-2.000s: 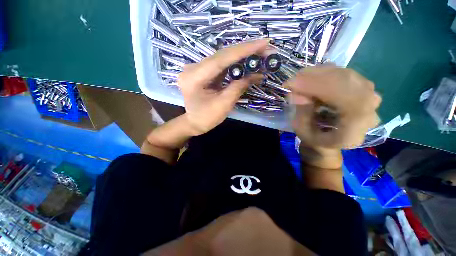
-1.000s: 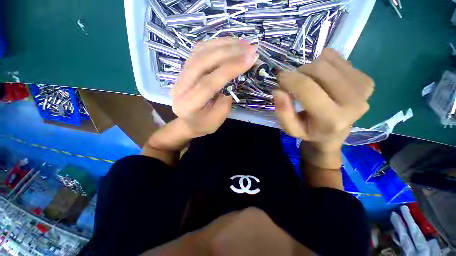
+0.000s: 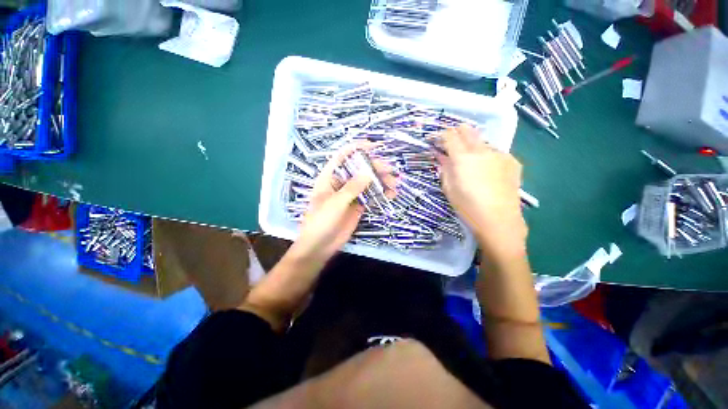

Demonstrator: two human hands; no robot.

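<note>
The white tub (image 3: 275,156) stands in front of me, heaped with silver cylinders (image 3: 415,212). My left hand (image 3: 334,209) is palm up over the tub's left half, fingers curled around several silver cylinders (image 3: 365,177) lying side by side. My right hand (image 3: 483,184) is palm down over the tub's right side, its fingertips low among the cylinders. Whether it grips one is hidden by the fingers. A short pale end (image 3: 528,198) shows just right of this hand; whether it is held or lies there is unclear.
Blue baskets of silver parts (image 3: 70,96) stand at far left. A clear tray (image 3: 447,60) is behind the tub. Loose cylinders (image 3: 549,78) and a red pen (image 3: 599,76) lie at back right. A small clear box (image 3: 658,216) holds parts at right. A clear bag (image 3: 571,286) hangs at the edge.
The view has shifted and now shows more of the bench. My hands have moved apart. The left hand has turned palm up with the cylinders lengthwise; the right has lowered its fingertips into the pile.
</note>
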